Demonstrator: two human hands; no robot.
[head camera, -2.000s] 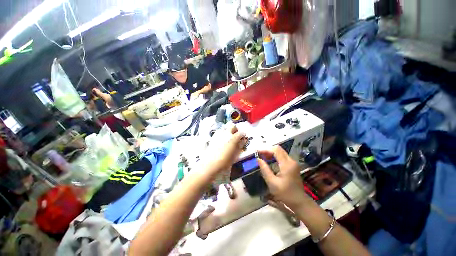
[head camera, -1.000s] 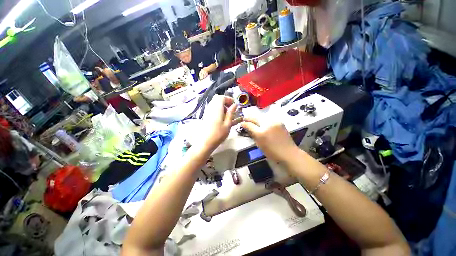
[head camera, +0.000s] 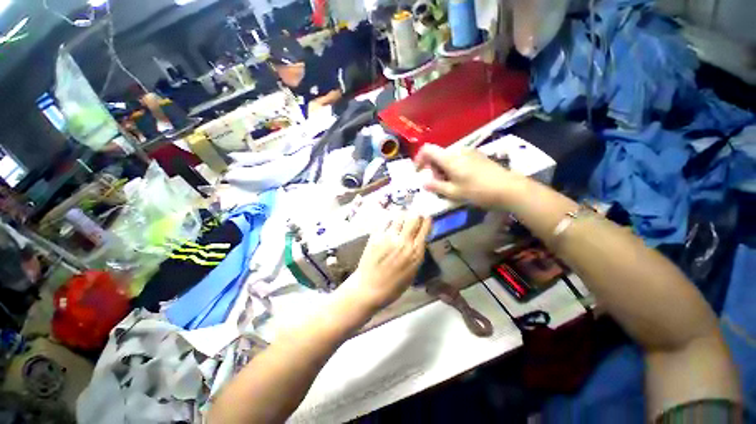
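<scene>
The white sewing machine head lies across the centre, with a lit blue display on its front. My left hand is at its front face, left of the display, with its back to me and fingers extended; no held thing shows. My right hand is above the top of the head, fingers bent; whether it pinches thread or a small part cannot be told. Small metal thread guides show between the hands. A green part is at the head's left end. The needle area is hidden.
Grey fabric pieces and a folded blue garment lie left. Brown-handled scissors lie on the bed. A lit device is right. A red case and thread cones stand behind. A person sits beyond.
My hands, close together above the head a second ago, are apart. My left hand has come down to the front face; my right has moved right over the top. The view has shifted.
</scene>
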